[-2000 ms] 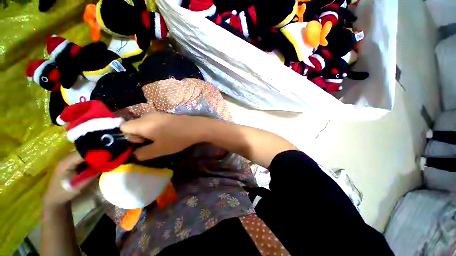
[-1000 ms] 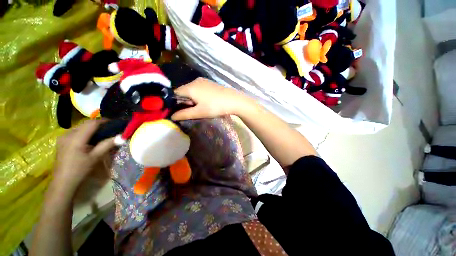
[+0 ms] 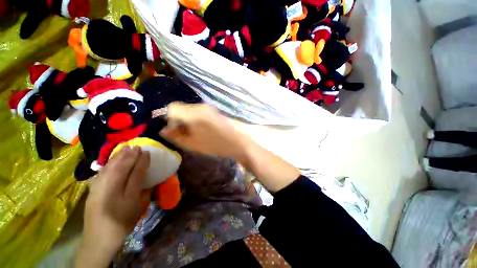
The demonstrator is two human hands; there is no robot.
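A plush penguin (image 3: 157,162) sits upright on my lap, facing up, with a red Santa hat (image 3: 111,90), a red beak and a red scarf (image 3: 112,140). My left hand (image 3: 117,183) holds it from the lower left, fingers across its white belly and over one orange foot. The other foot shows below the belly. My right hand (image 3: 196,128) is blurred, fingers bent, beside the penguin's head and flipper. Whether it touches the toy or holds a small tool is unclear.
A white woven sack (image 3: 219,81) full of penguins stands ahead to the right. More penguins (image 3: 65,123) lie on a yellow sheet (image 3: 26,199) to the left. A floral apron (image 3: 193,225) covers my lap. Grey-white sacks (image 3: 429,225) and a person's dark-clothed legs (image 3: 455,152) are at the right.
My left hand has moved from the penguin's side onto its belly. The penguin has shifted left and tilted slightly. My right hand has come off the flipper area and blurs. The view has shifted.
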